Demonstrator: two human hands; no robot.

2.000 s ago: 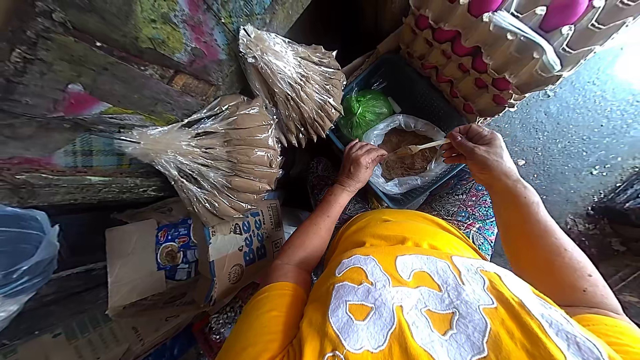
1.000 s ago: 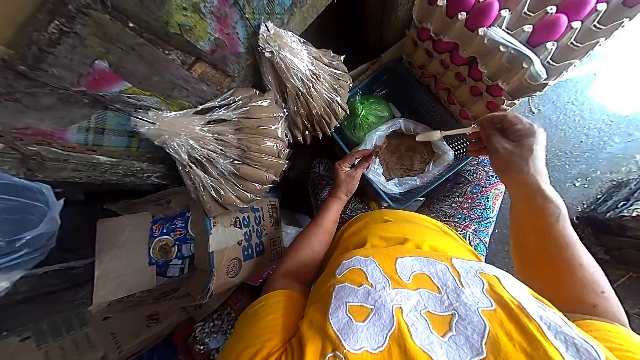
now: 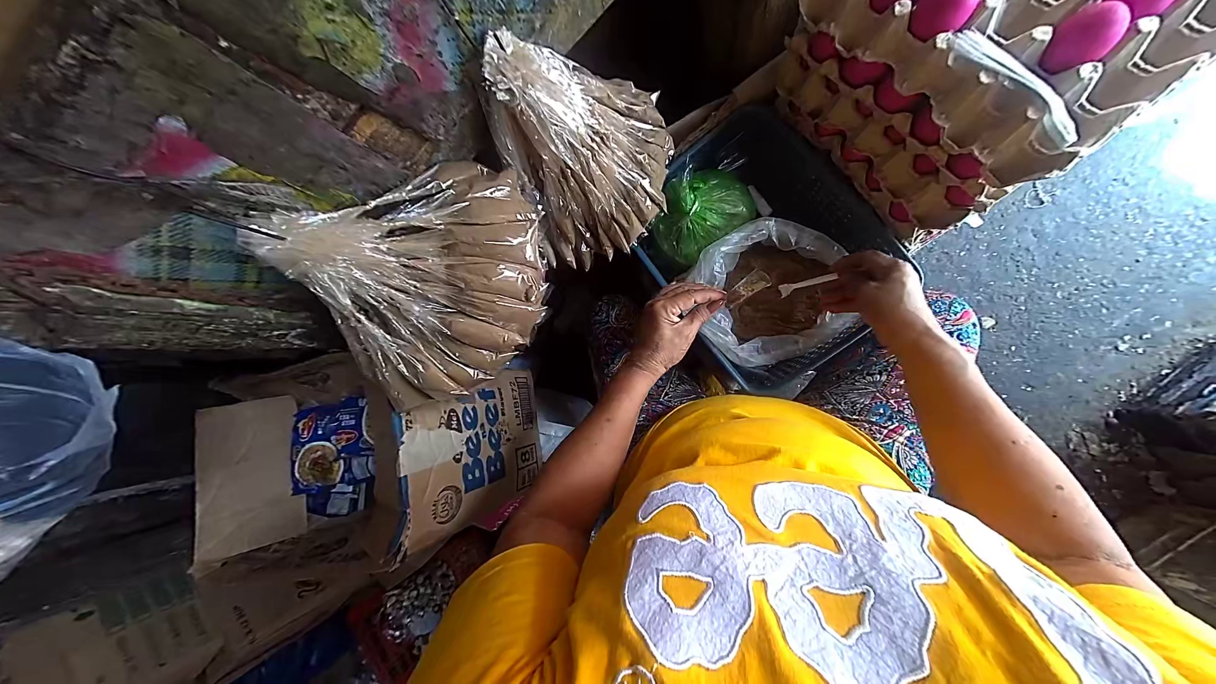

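Observation:
My left hand (image 3: 676, 326) pinches the edge of a small clear plastic bag (image 3: 749, 287) at the left rim of a larger bag. That larger clear plastic bag (image 3: 750, 352) stands wide at the mouth and holds brown powder (image 3: 774, 318). From the right, my right hand (image 3: 879, 290) grips a small light-coloured spoon (image 3: 807, 283) by its handle, with its tip above the powder and close to the small bag. Both bags are over a dark blue plastic basket (image 3: 793, 161) on my lap. A knotted green plastic bag (image 3: 703, 214) lies in the basket behind the powder.
Two bunches of filled small plastic bags (image 3: 456, 275), (image 3: 579, 142) hang at the left against worn boards. Stacked egg trays (image 3: 1007, 104) with pink eggs rise at the upper right. An opened cardboard box (image 3: 249, 475) stands lower left, near a translucent plastic bag (image 3: 47, 427).
My right hand has come down and left from its raised position a second ago, bringing the spoon lower over the powder. My left hand stays at the bag's left rim.

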